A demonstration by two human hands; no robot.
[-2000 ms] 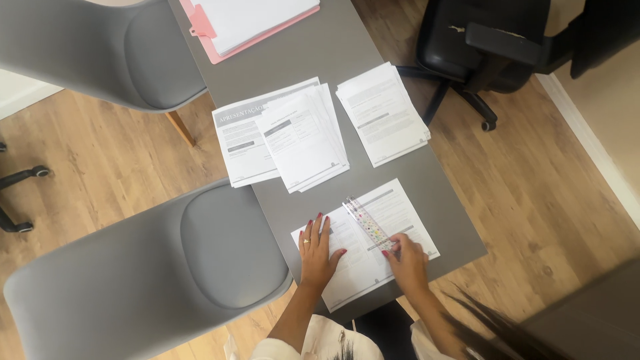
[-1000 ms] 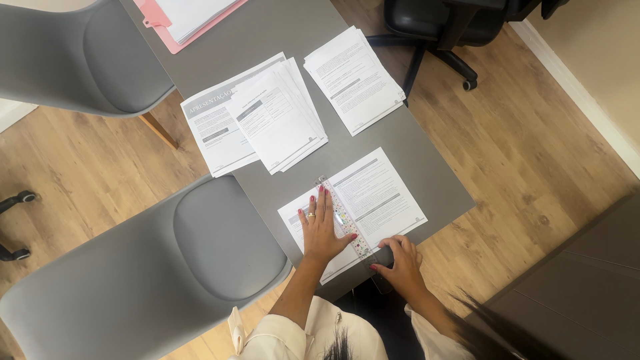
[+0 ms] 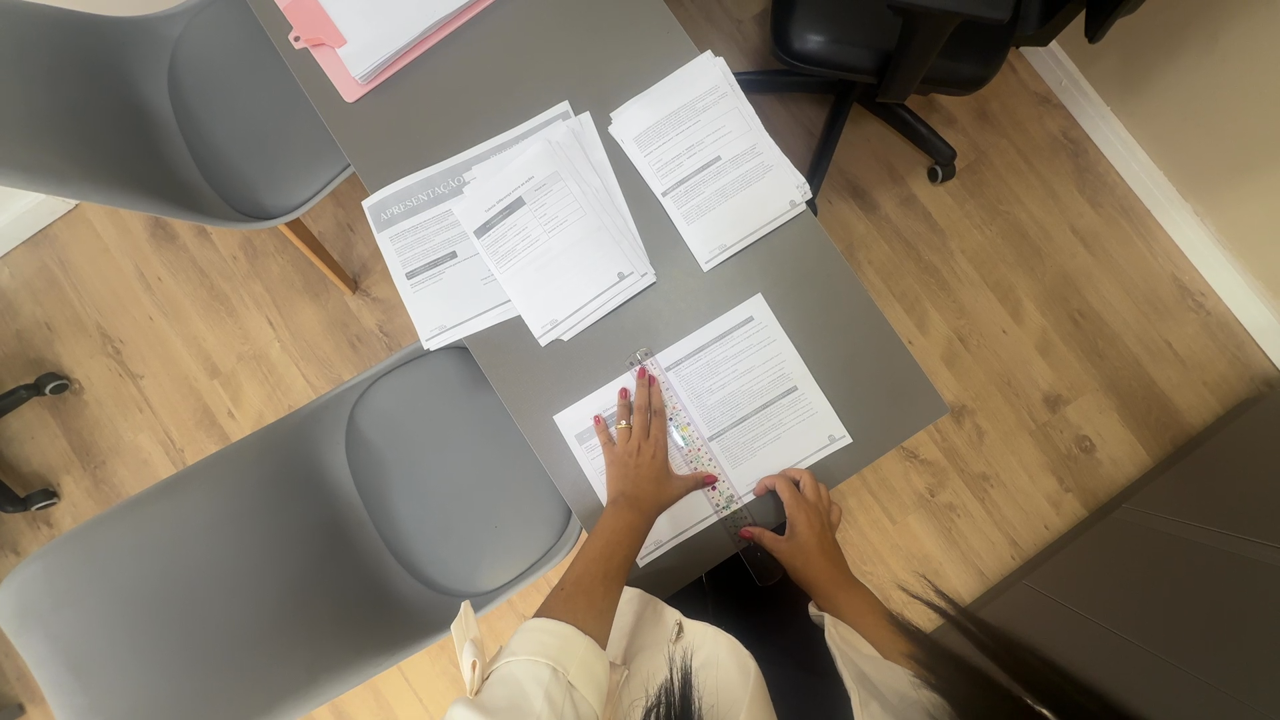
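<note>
A printed paper sheet (image 3: 760, 400) lies near the table's front corner, with a clear ruler (image 3: 690, 440) patterned with coloured dots across it. My left hand (image 3: 640, 460), a ring on one finger, lies flat with fingers spread, pressing on the ruler and the paper left of it. At the paper's lower edge, by the ruler's near end, my right hand (image 3: 805, 520) is curled with thumb and index finger around a dark object (image 3: 765, 512), which is partly hidden; I cannot tell what it is.
Two stacks of printed sheets, one on the left (image 3: 550, 240) and one on the right (image 3: 710, 160), lie farther up the grey table (image 3: 880, 370). A pink folder (image 3: 350, 85) with papers is at the far end. Grey chairs (image 3: 450, 470) stand left, a black swivel chair (image 3: 880, 50) beyond the right edge.
My left hand has moved right onto the ruler. My right hand has left the ruler and moved to the paper's lower edge, where it holds a dark object.
</note>
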